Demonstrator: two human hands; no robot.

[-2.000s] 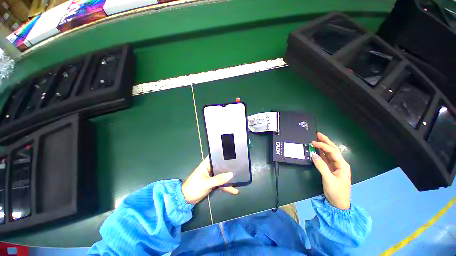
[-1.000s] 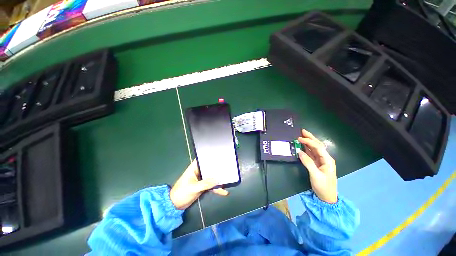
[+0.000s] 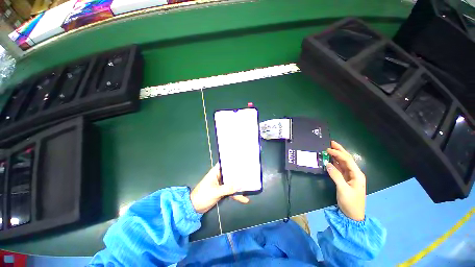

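Note:
A phone screen (image 3: 239, 151) glows plain white, upright in front of me. A small red tab (image 3: 250, 105) shows at its top edge. My left hand (image 3: 211, 192) holds its lower left part, thumb over the front. A pale ribbon cable (image 3: 275, 129) runs from behind the screen's right edge to the black screen tester (image 3: 307, 143). My right hand (image 3: 347, 177) has its fingertips at the tester's green edge (image 3: 326, 157); whether they press is hard to tell. A thin black cord (image 3: 288, 195) leaves the tester's near side.
Black foam trays holding dark screens stand at the left (image 3: 70, 86) and right (image 3: 390, 94). A nearer left tray (image 3: 65, 177) has one empty pocket. Retail boxes (image 3: 86, 13) line the far ledge. The bench mat (image 3: 151, 151) carries a white stripe (image 3: 219, 81).
The screen has gone from grey with a black block, through a grey-to-white gradient, to plain white. The camera view shifted and came back. Both hands keep about the same places.

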